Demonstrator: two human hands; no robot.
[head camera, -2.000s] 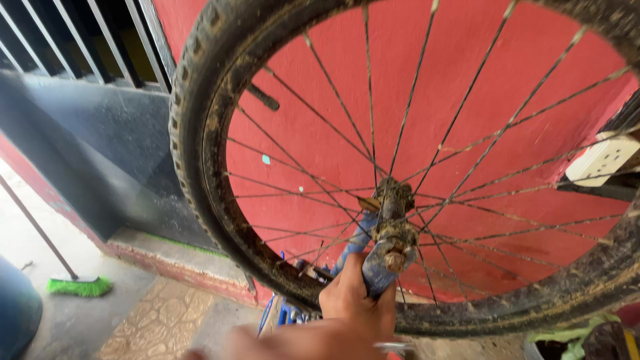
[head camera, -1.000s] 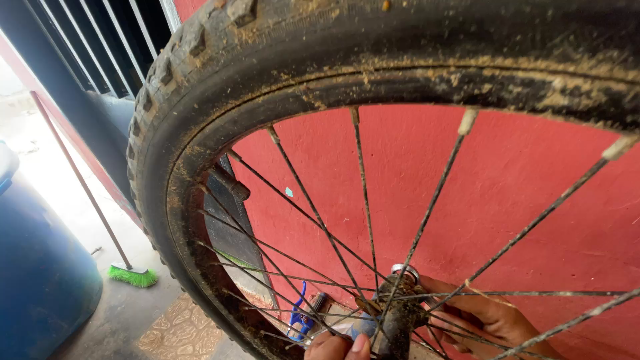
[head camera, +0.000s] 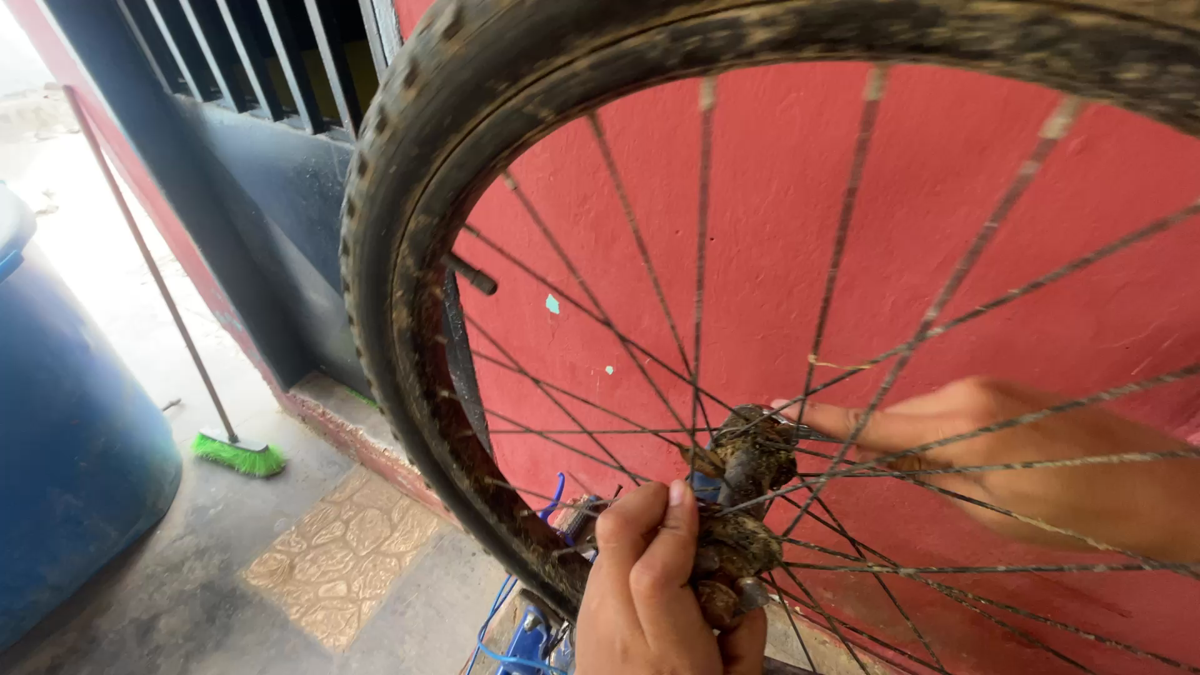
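A muddy bicycle wheel (head camera: 398, 281) with a knobbly tyre fills much of the view. Its dirt-caked hub (head camera: 757, 455) lies right of centre, with part of a blue frame or fork behind it. My left hand (head camera: 647, 586) comes up from the bottom and grips the near end of the hub, by the axle nut or knob (head camera: 717, 600). Through the spokes, my right hand (head camera: 984, 459) shows on the wheel's far side, its extended finger at the hub's far end beside a small shiny metal part. Its other fingers are blurred and partly hidden.
Behind the wheel stands a red wall (head camera: 600, 244), joined by a dark barred door (head camera: 272, 178). A blue barrel (head camera: 75, 412) and a green-bristled broom (head camera: 237, 454) are at left. Blue brake parts and cables (head camera: 525, 647) show low down.
Two seconds ago a hand was around the blue part at the hub; the right hand now shows behind the spokes, as it did one second ago. The left hand now shows more fully at the hub's near end.
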